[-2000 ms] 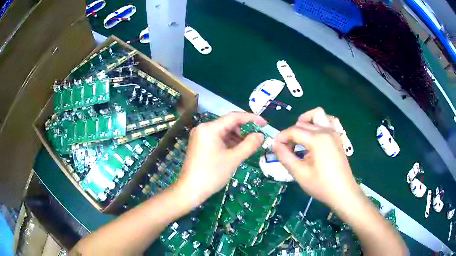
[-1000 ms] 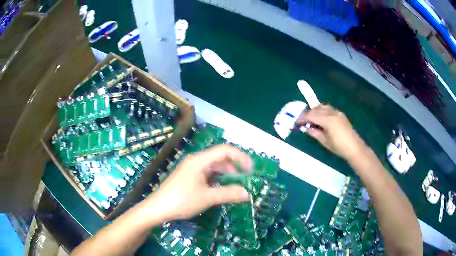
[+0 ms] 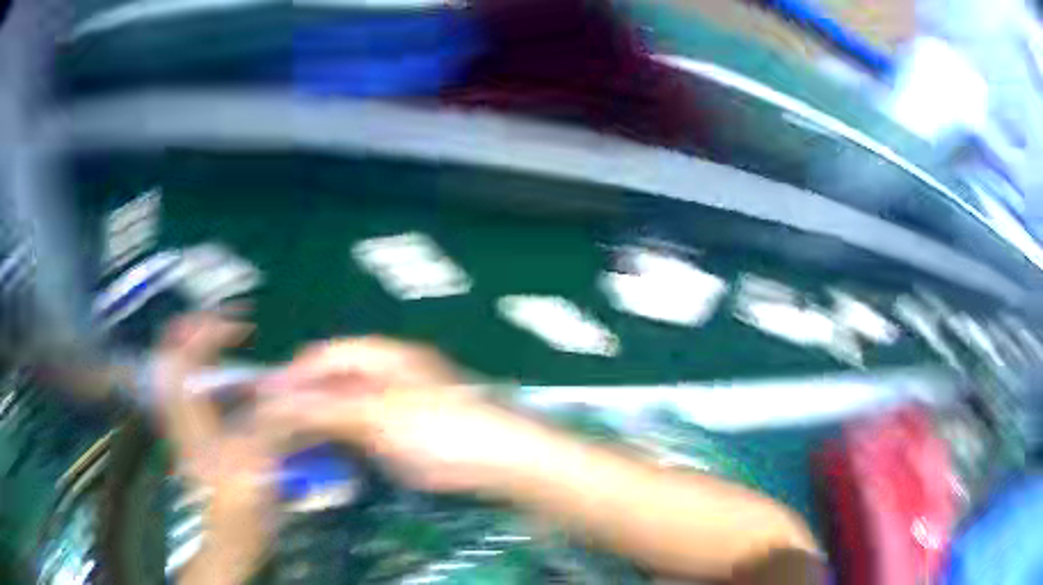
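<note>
The view is strongly blurred. My left hand (image 3: pixel 212 423) is at the left with its fingers pointing up. My right hand (image 3: pixel 366 400) reaches in from the lower right, and its fingertips meet the left hand. A pale strip (image 3: pixel 235 377) shows between the fingers, but I cannot tell what it is or which hand holds it. A white-and-blue housing half (image 3: pixel 318 478) shows just below my hands; whether it is held or lying is unclear. Green circuit boards (image 3: pixel 458 549) are heaped below.
White pieces (image 3: pixel 661 286) lie along the green belt (image 3: pixel 503 257) beyond a pale rail (image 3: pixel 732 402). A blue basket (image 3: pixel 372 55) and dark red wire bundle (image 3: pixel 560 69) are at the top. A red packet (image 3: pixel 886 491) and blue thing (image 3: pixel 1001 537) are at the lower right.
The view has swung right, so the carton is mostly out of sight and the red packet shows. My right hand has left the belt housing and come together with my left hand.
</note>
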